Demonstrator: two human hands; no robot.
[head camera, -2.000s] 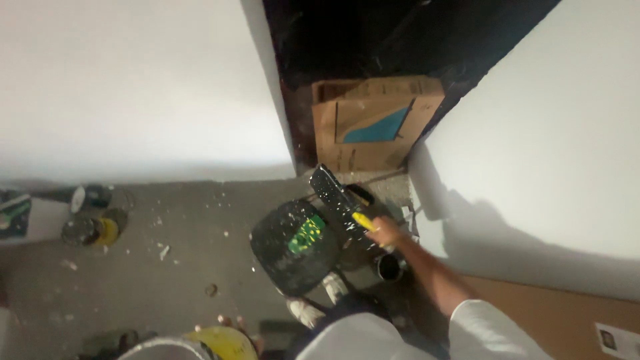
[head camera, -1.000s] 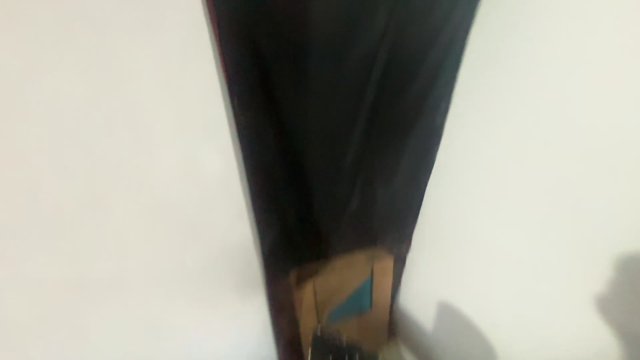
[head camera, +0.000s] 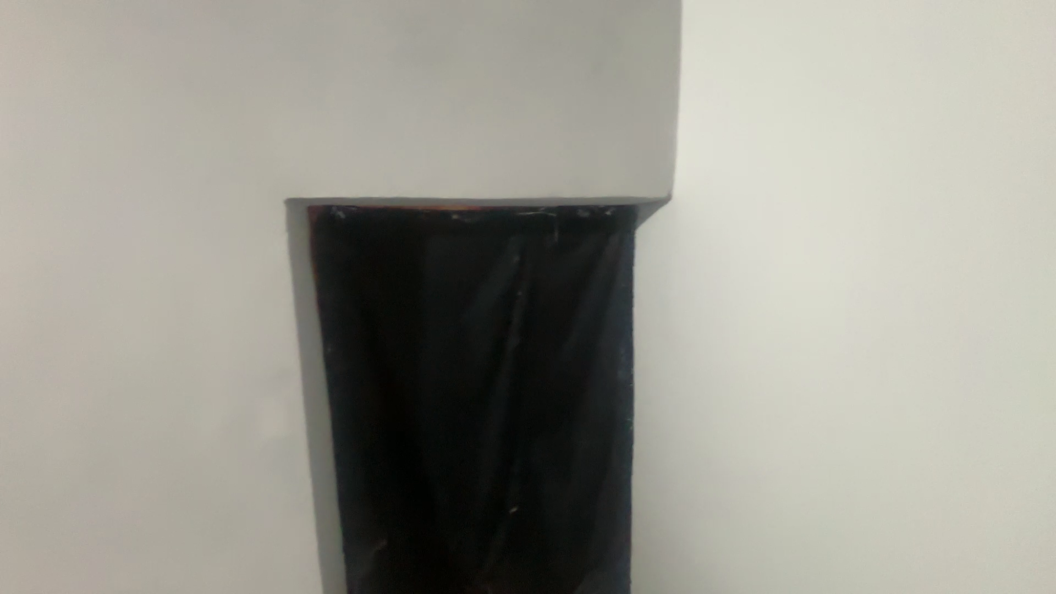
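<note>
Neither my left hand nor my right hand shows in the head view, so what they hold or touch is hidden. A black plastic sheet (head camera: 478, 388) with soft vertical folds covers a tall opening in the middle and runs down past the lower edge of the view. Its top edge is uneven, with small light marks along it. Above the sheet is a pale wall face (head camera: 462, 99) that ends in a straight lower edge.
A pale wall (head camera: 148, 346) stands on the left, with a narrow greyer reveal (head camera: 307, 396) beside the sheet. On the right, a brighter wall (head camera: 841, 330) meets the upper wall face at a vertical corner.
The view has swung up from the floor to the top of the covered opening. My right hand, which held a yellow-handled tool in the oldest frame, has left the view with the cardboard box.
</note>
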